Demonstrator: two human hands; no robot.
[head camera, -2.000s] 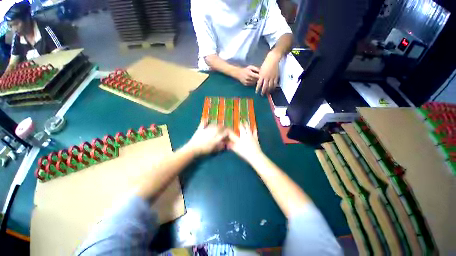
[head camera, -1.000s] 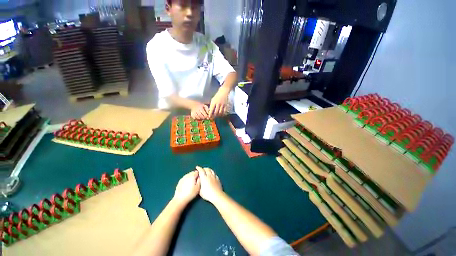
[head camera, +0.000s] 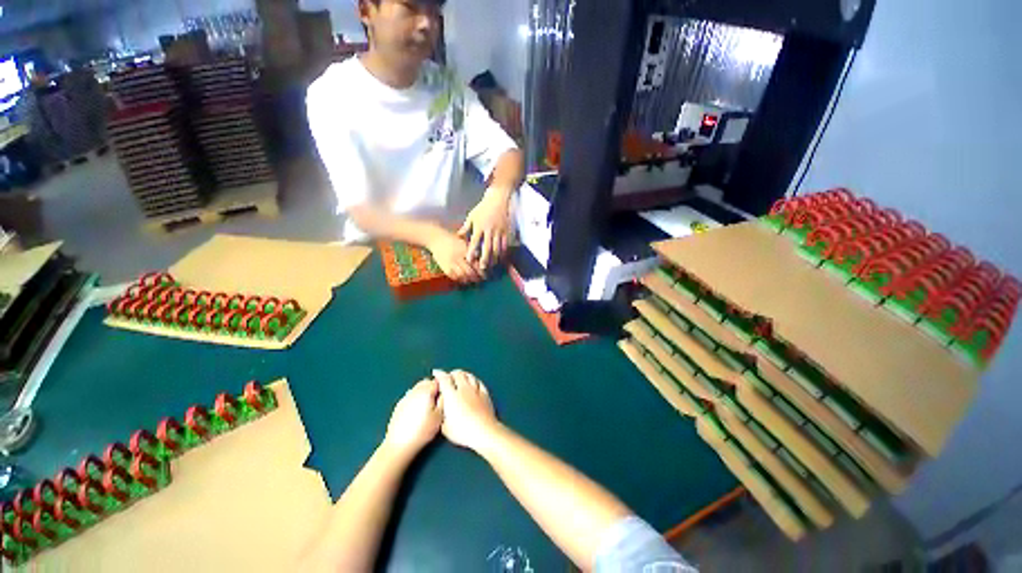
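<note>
My left hand (head camera: 415, 416) and my right hand (head camera: 465, 410) rest together on the green bench top, fingertips touching; I see nothing held in them. Beyond them the orange-red fixture (head camera: 421, 288) lies in front of the facing worker, whose hands cover its right part; green boards show in its uncovered pockets. At the near left, board assemblies with upright red rings (head camera: 121, 462) stand in rows on a cardboard sheet (head camera: 241, 509). Another cardboard sheet (head camera: 269, 264) behind it carries more red-ringed boards (head camera: 207, 312).
A facing worker in a white T-shirt (head camera: 387, 140) stands across the bench. Stacked board trays (head camera: 773, 392) are at the right. A black machine frame (head camera: 585, 157) and a dark flat object (head camera: 594, 319) stand beyond them. Another stack of trays (head camera: 39, 297) is at the far left.
My hands left the fixture and came to rest nearer me. The fixture went across to the facing worker, whose hands have since moved onto it. My view has turned right and up.
</note>
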